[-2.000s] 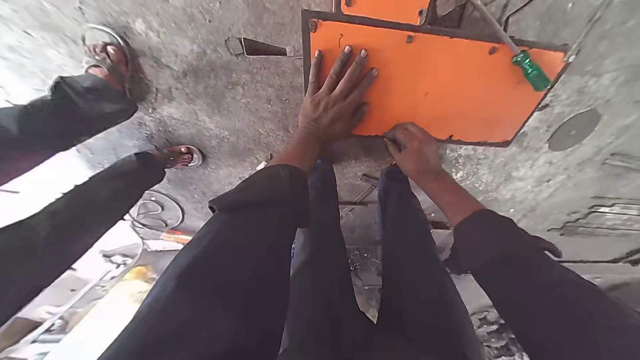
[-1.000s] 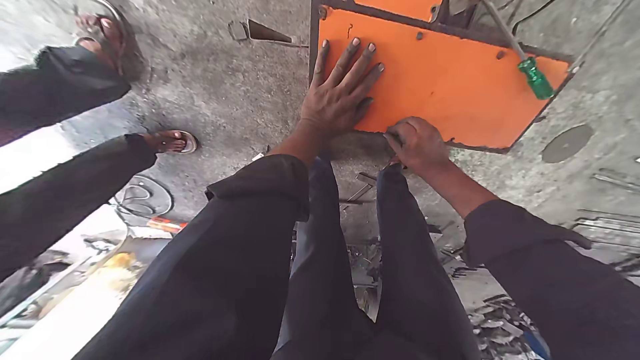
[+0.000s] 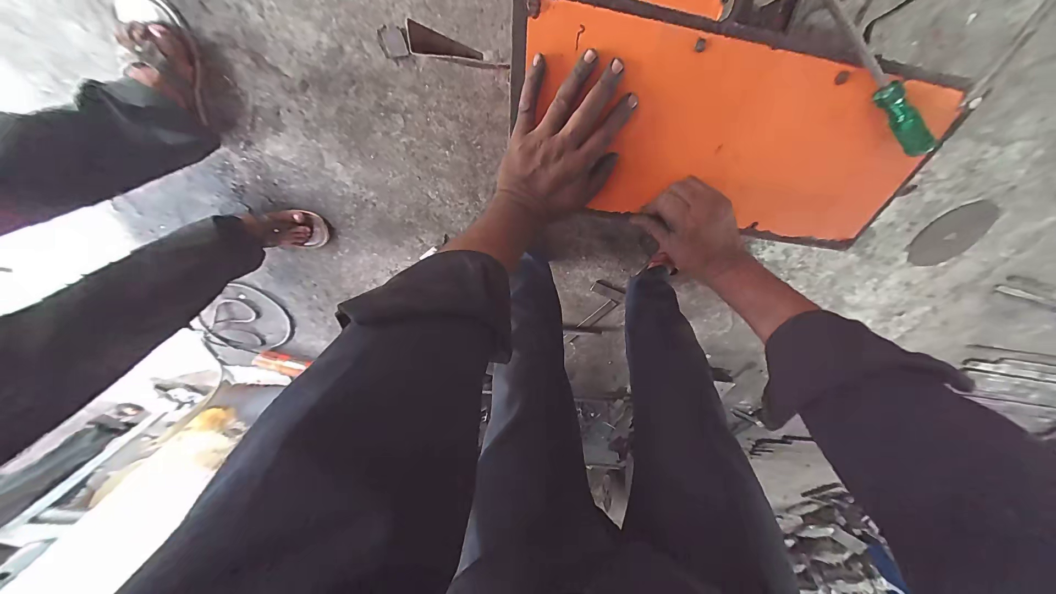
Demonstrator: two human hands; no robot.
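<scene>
An orange sheet panel (image 3: 742, 140) with a dark edge and several dark spots lies at the upper right. My left hand (image 3: 561, 157) rests flat on its left part, fingers spread and fingertips dark. At the panel's lower edge is my right hand (image 3: 693, 227), its fingers curled at the rim; whether they grip the rim or something small is hidden. A screwdriver with a green handle (image 3: 905, 120) lies across the panel's right end, its shaft pointing up and left.
Another person's sandalled feet (image 3: 289, 229) and dark trouser legs are at the left. A tapered metal piece (image 3: 441, 41) lies on the concrete floor left of the panel. A coiled cable (image 3: 247, 318) lies lower left, metal scraps (image 3: 833, 528) lower right, and thin rods (image 3: 1015, 371) at the right edge.
</scene>
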